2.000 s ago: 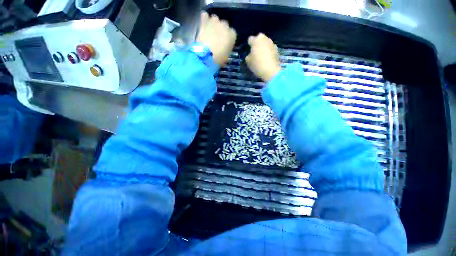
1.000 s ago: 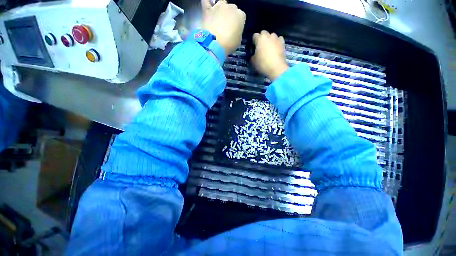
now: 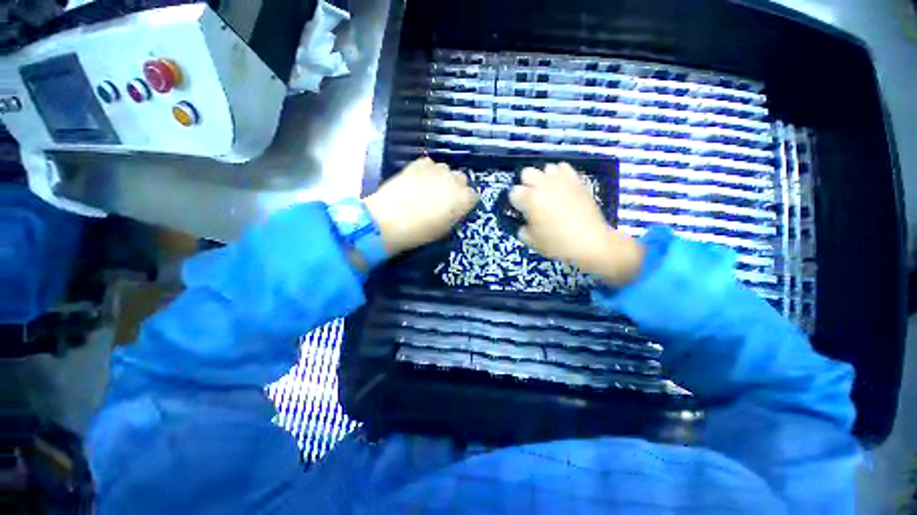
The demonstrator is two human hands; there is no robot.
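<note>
A small black parts tray (image 3: 609,181) lies on rows of shiny strips (image 3: 694,151) inside a large black tote tray (image 3: 835,91). Many small white parts (image 3: 488,256) are heaped loose in the parts tray. My left hand (image 3: 422,204) is over the parts tray's left side, fingers curled. My right hand (image 3: 563,216) is over its right side, fingers curled in at the white parts. The fingertips of both hands are hidden or too blurred to tell whether they hold anything. A gap with white parts showing lies between the hands.
A white control box (image 3: 206,91) with a screen, a red button and other buttons stands at the left on a metal bench (image 3: 312,151). A crumpled white tissue (image 3: 322,50) lies beside it. More striped strips (image 3: 314,392) show lower left, under my left arm.
Both hands have come back from the far upper left edge of the tote to the parts tray. The strips at the top left are now uncovered.
</note>
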